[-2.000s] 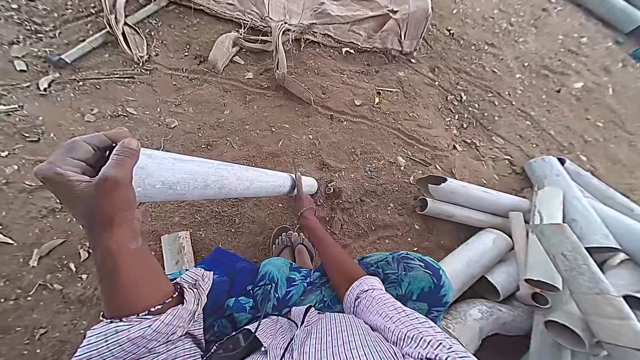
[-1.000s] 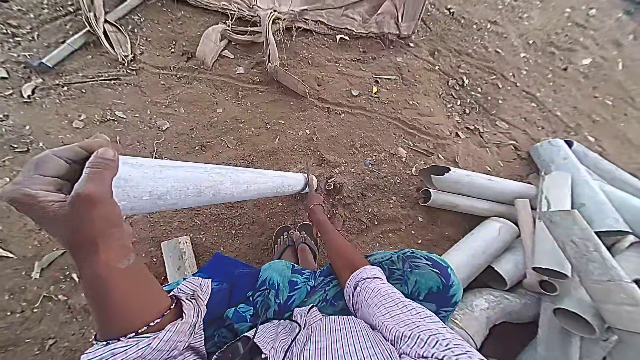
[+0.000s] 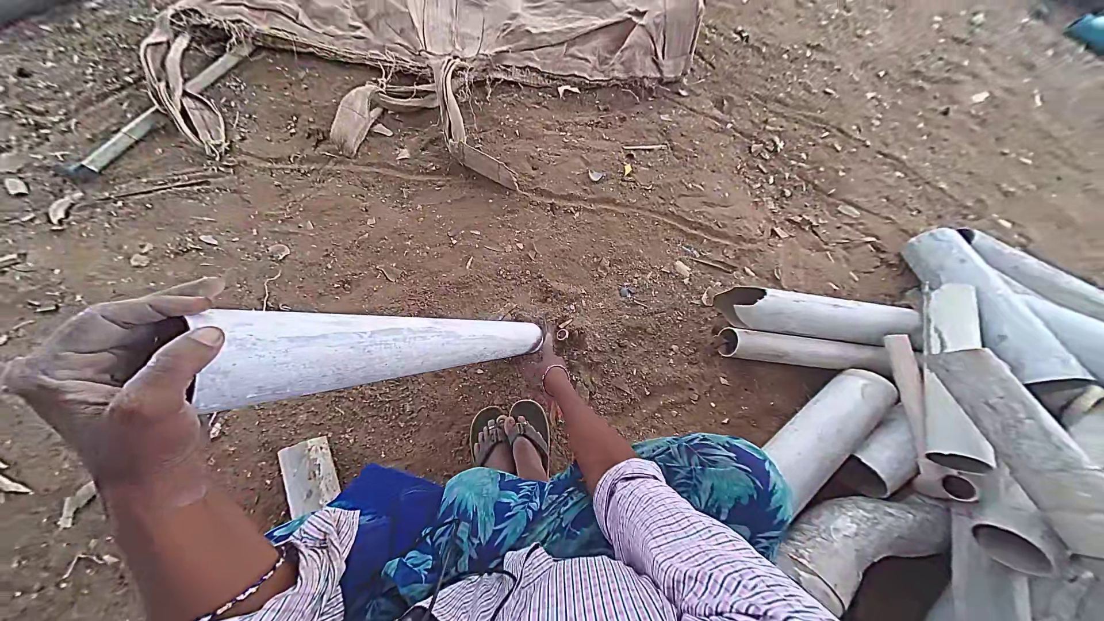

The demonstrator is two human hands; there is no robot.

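Observation:
A grey-white pipe (image 3: 354, 354) lies across the view above my feet, its open near end at the left. My left hand (image 3: 147, 371) holds that end, with the thumb at the rim and the fingers around the far side. At the pipe's far end is my right hand (image 3: 545, 358), blurred and partly hidden; whether it grips the pipe or a tool cannot be told now.
Several grey pipes (image 3: 828, 423) are piled at the right, with a curved pipe (image 3: 862, 535) low in the pile. A brown cloth sack (image 3: 552, 34) lies at the top, beside a long thin pipe (image 3: 147, 125) at the upper left. A flat pale piece (image 3: 309, 477) lies near my left knee.
The fingers of my left hand have loosened and spread at the pipe's end. A thin blade-like tool seen upright at the far end earlier is no longer distinct.

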